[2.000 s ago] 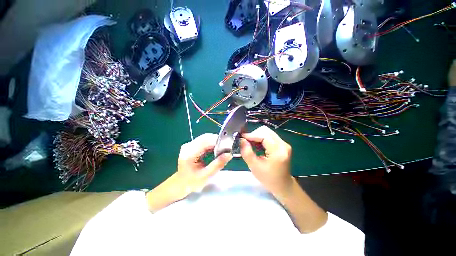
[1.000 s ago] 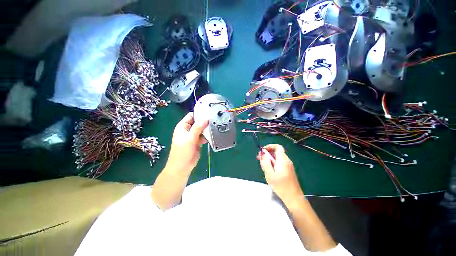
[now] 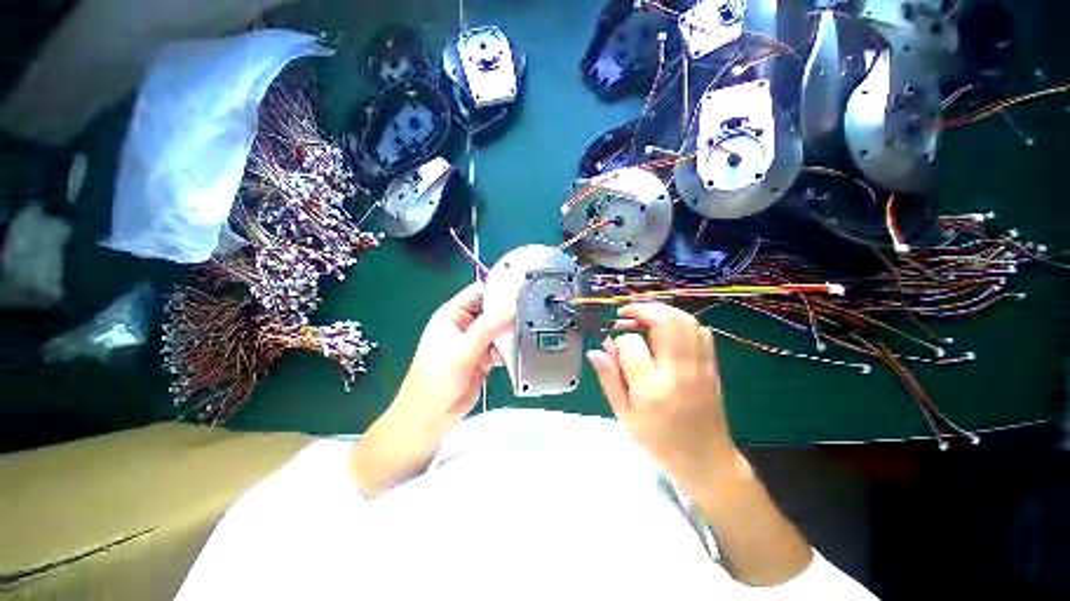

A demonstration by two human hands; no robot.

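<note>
My left hand [image 3: 440, 364] grips the left edge of a silver cover [image 3: 547, 352], round end up and squarer end towards me. A bundle of yellow, orange and red wires [image 3: 704, 292] comes out of its small hole and stretches right to a white plug [image 3: 837, 289]. My right hand [image 3: 657, 373] is just right of the cover, below the wires, with its fingers bent. Small dark bits show at its fingertips; whether it holds them is unclear. A thin greenish strip [image 3: 692, 517] lies along my right wrist.
Bundled harnesses [image 3: 293, 235] lie at left, partly under a plastic bag [image 3: 188, 153]. Black shells [image 3: 405, 123] and silver covers stand behind. Fitted units [image 3: 733, 153] pile at centre-right, above a loose harness pile [image 3: 892, 288]. A cardboard surface [image 3: 141, 493] is lower left.
The cover was edge-on between both hands, then turned face up in my left hand. It is now lower and to the right. My right hand has risen towards the wires, which now stretch straight right.
</note>
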